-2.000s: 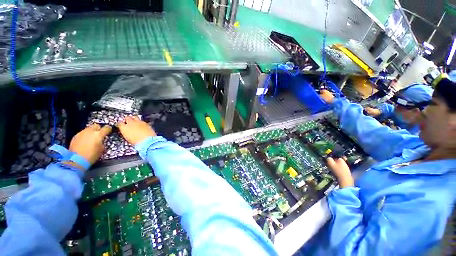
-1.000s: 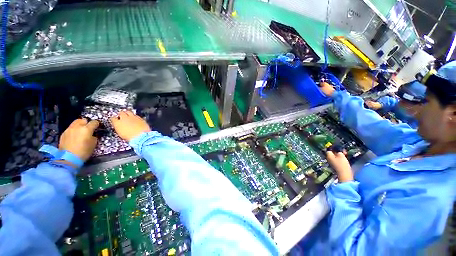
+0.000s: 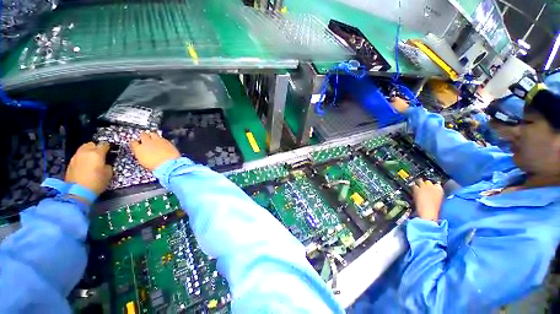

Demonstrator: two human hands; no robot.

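Note:
Small silver-white components [image 3: 128, 165] lie heaped in the middle black bin. My left hand [image 3: 91, 167] is at the left side of the heap, with something dark at its fingertips that I cannot make out. My right hand [image 3: 153, 151] reaches onto the heap from the right, fingers down among the pieces; whether it grips one cannot be told. A large green circuit board [image 3: 144, 257] crowded with parts lies below my forearms, partly covered by my right sleeve. A narrower green strip [image 3: 132, 214] runs along its far edge.
Bins of dark grey blocks flank the heap, left [image 3: 37, 168] and right [image 3: 206, 138]. A clear plastic bag [image 3: 178, 92] lies behind. More boards [image 3: 307, 205] sit in black carriers to the right. A co-worker in a blue smock [image 3: 491, 227] stands there, near a blue bin [image 3: 374, 101]. A green shelf [image 3: 141, 37] overhangs.
The view has shifted slightly, so the bins sit further left. Both my hands stay at the silver components. The co-worker's nearer hand has moved slightly over the boards.

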